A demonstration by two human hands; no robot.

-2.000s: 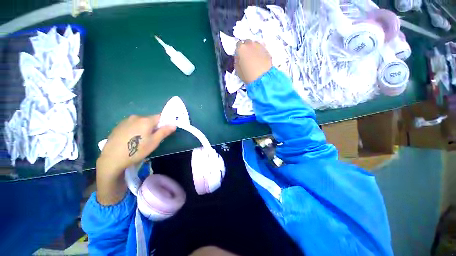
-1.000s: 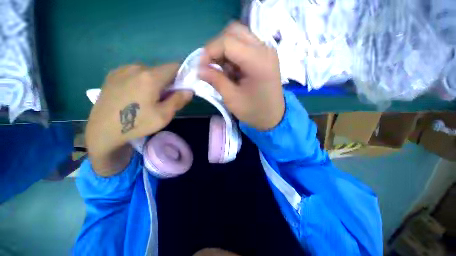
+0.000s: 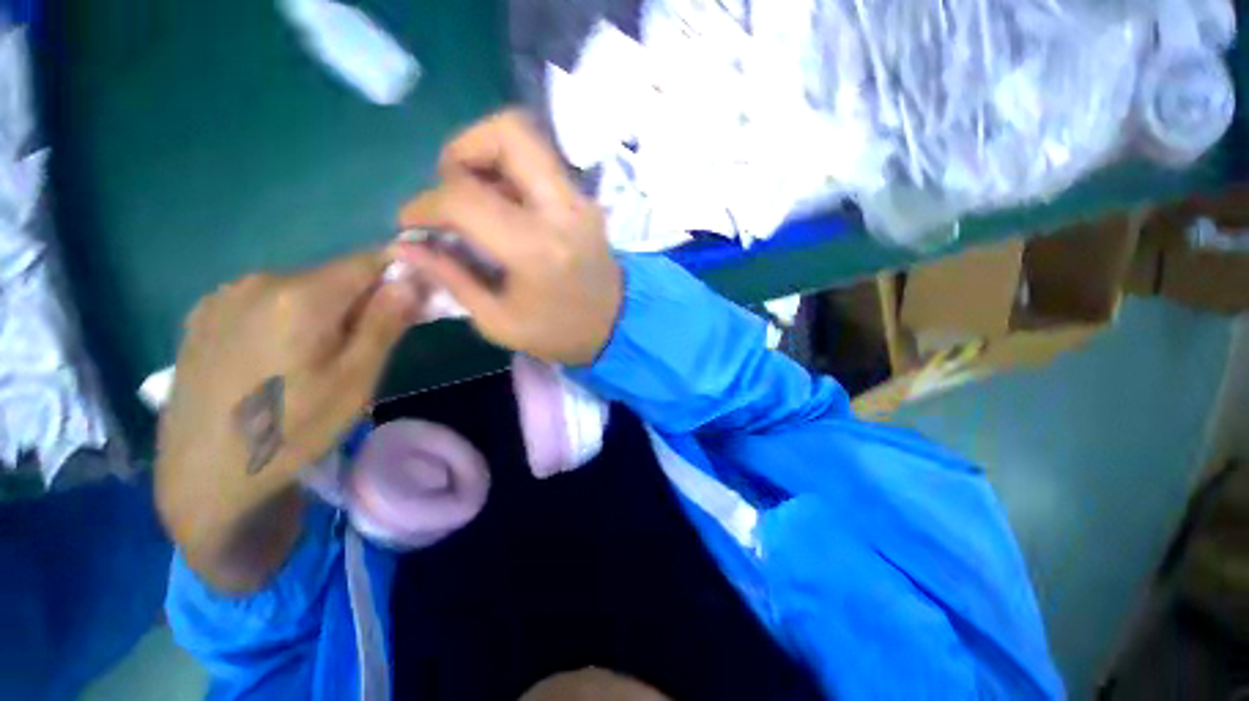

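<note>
The pink-and-white headphones [image 3: 418, 482] hang from my hands at the bench edge. Their two pink-padded ear cups lie over my black front. My left hand [image 3: 281, 397] grips the headband near the ear. My right hand [image 3: 527, 247] is closed at the same spot, its fingertips against my left fingertips. Only a bit of white shows between the fingers; the ear and any cover piece there are hidden and blurred. A white ear tip [image 3: 158, 388] sticks out left of my left hand.
A white glue bottle [image 3: 352, 51] lies on the green bench. Heaps of white ear covers [image 3: 685, 123] fill the right tray, with a clear plastic bag [image 3: 986, 110] beside them. Another heap [image 3: 41, 329] is at far left. More headphones [image 3: 1189, 103] are at far right. Cardboard boxes [image 3: 959, 295] stand below right.
My right hand has come from the right tray to the headphones' ear beside my left hand. Since then both hands have shifted left and the view has moved, bringing the glue bottle back in.
</note>
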